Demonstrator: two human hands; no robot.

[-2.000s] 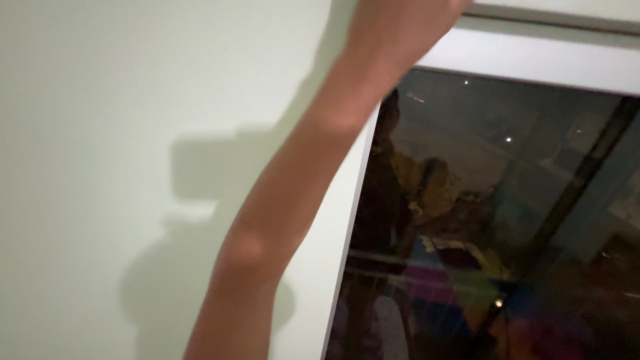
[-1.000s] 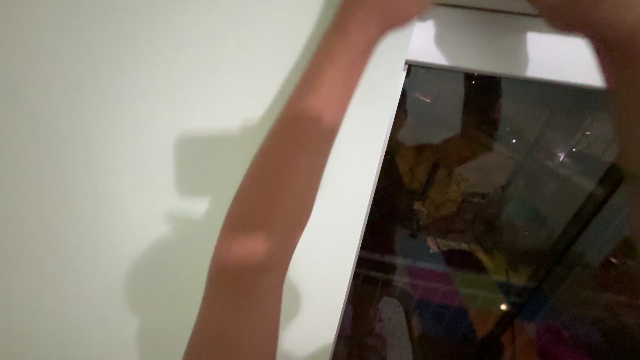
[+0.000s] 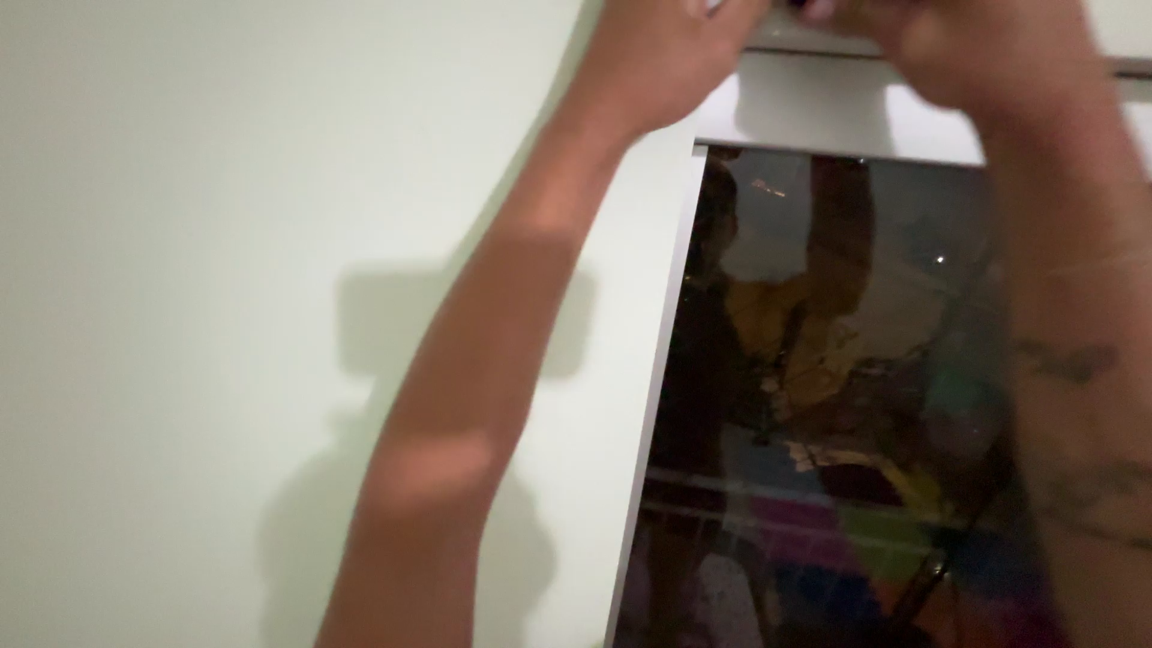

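Note:
My left hand (image 3: 670,63) is raised to the top edge of the view, by the upper left corner of a window's white frame (image 3: 810,103). Its fingertips are cut off, and a small pale bit shows between the fingers. My right hand (image 3: 936,45) reaches up beside it, with its fingers bent toward the left hand and a small dark thing at the fingertips, too cropped and blurred to name. Both hands are over the white strip above the dark window pane (image 3: 837,360). What either hand grips is hidden.
A pale green wall (image 3: 180,180) fills the left side and carries shadows of my head and arm. The dark glass reflects a person, colored cloth-like patches and points of light. A narrow white frame edge (image 3: 661,378) runs down between wall and glass.
My right hand and forearm have come into view from the right, absent two seconds ago. The view has shifted, and more of both hands shows now than one second ago.

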